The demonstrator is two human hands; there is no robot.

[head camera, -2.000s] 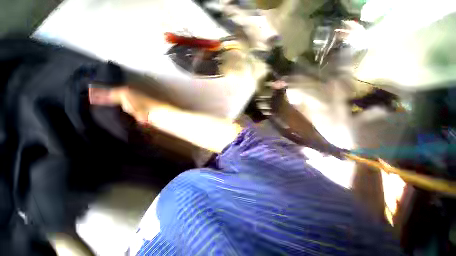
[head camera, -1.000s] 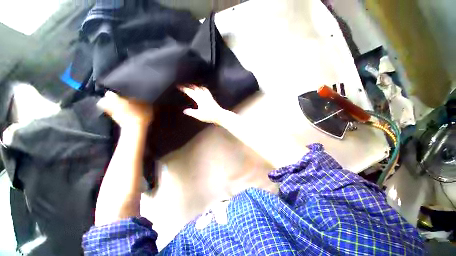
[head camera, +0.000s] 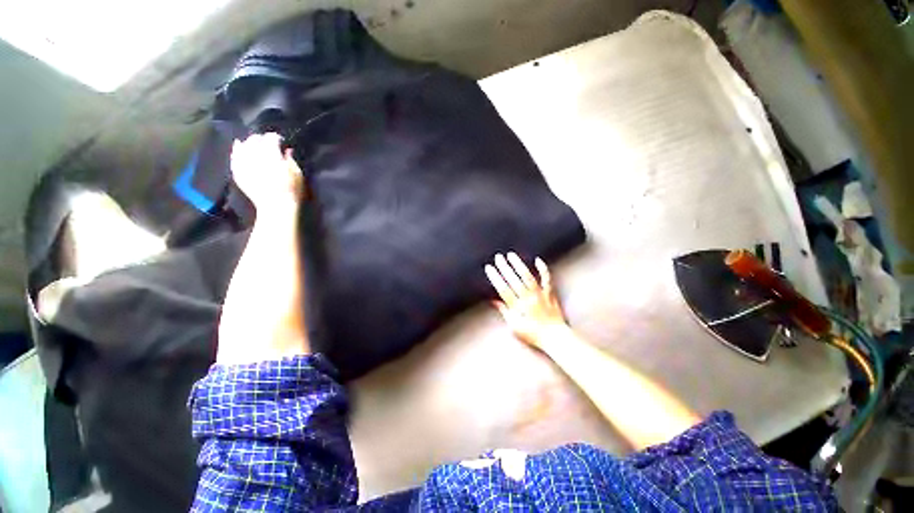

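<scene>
The black cloth lies spread over the left part of the white pressing table. My left hand has its fingers closed on the cloth's upper left part; the fingertips are partly hidden. My right hand lies flat with spread fingers at the cloth's near right edge and holds nothing. The steam iron, with an orange-brown handle, rests on the table to the right of my right hand.
More dark cloth hangs at the left, with a blue piece above it. A green hose trails from the iron past the table's right edge. A tan padded board stands at the upper right.
The bunched, lifted cloth now lies flatter and wider over the table. My left hand has moved up; my right hand has moved right and down to the cloth's near edge.
</scene>
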